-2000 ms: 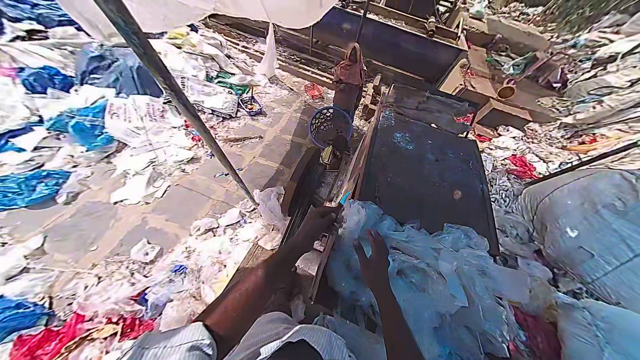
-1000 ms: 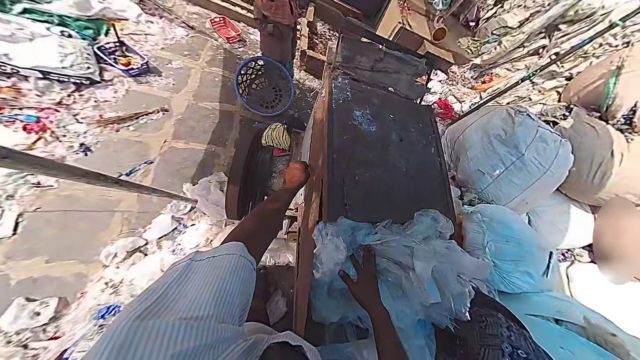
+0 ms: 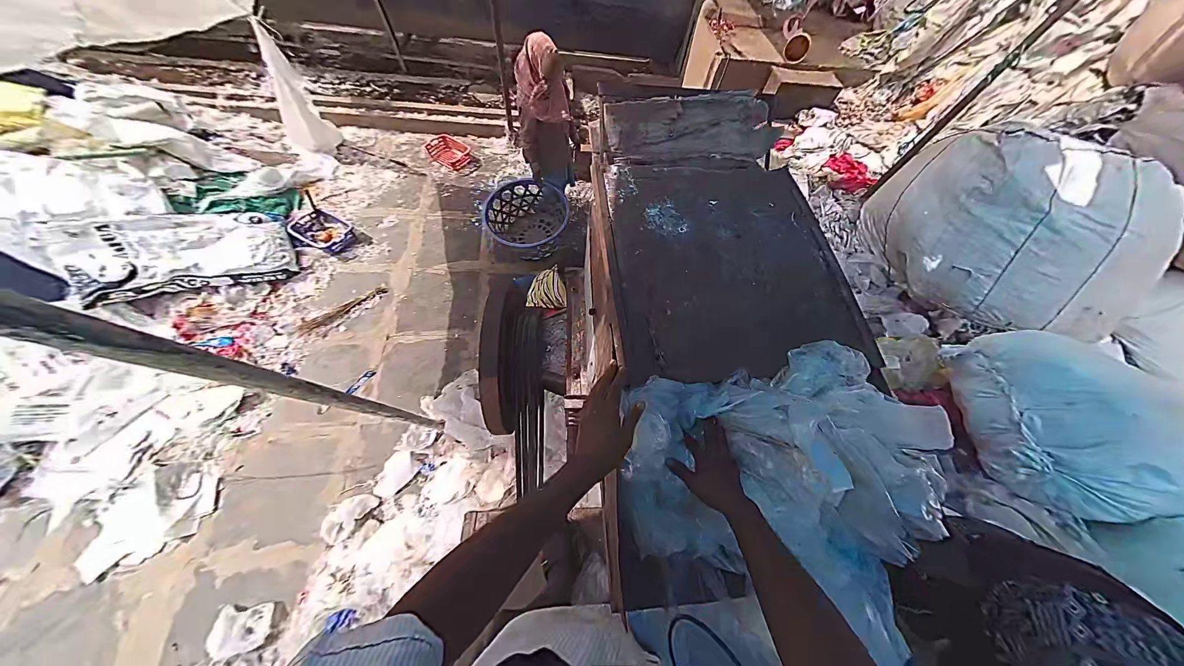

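Note:
My left hand [image 3: 603, 427], fingers spread, is at the wooden side edge of a dark machine chute [image 3: 731, 268], close to the plastic film. Whether it touches the edge or the film I cannot tell. My right hand [image 3: 714, 467] lies with spread fingers on a heap of clear and bluish plastic film [image 3: 832, 444] at the near end of the chute. Neither hand shows anything gripped. Left of the chute, below my left hand's level and beyond, are a large pulley wheel [image 3: 495, 361] and its dark drive belts [image 3: 528, 398].
A person in a pink head covering [image 3: 544, 111] stands beyond a blue plastic basket [image 3: 526, 215]. A slanted pole [image 3: 213, 361] crosses the left side. Stuffed sacks [image 3: 1027, 231] stand at the right. Plastic scrap [image 3: 435, 518] covers ground beside the machine. A red basket [image 3: 449, 153] lies farther back.
My left hand was a closed fist near the chute's side a second ago; now its fingers are spread, nearer the film. My right hand stays on the film. The view has shifted.

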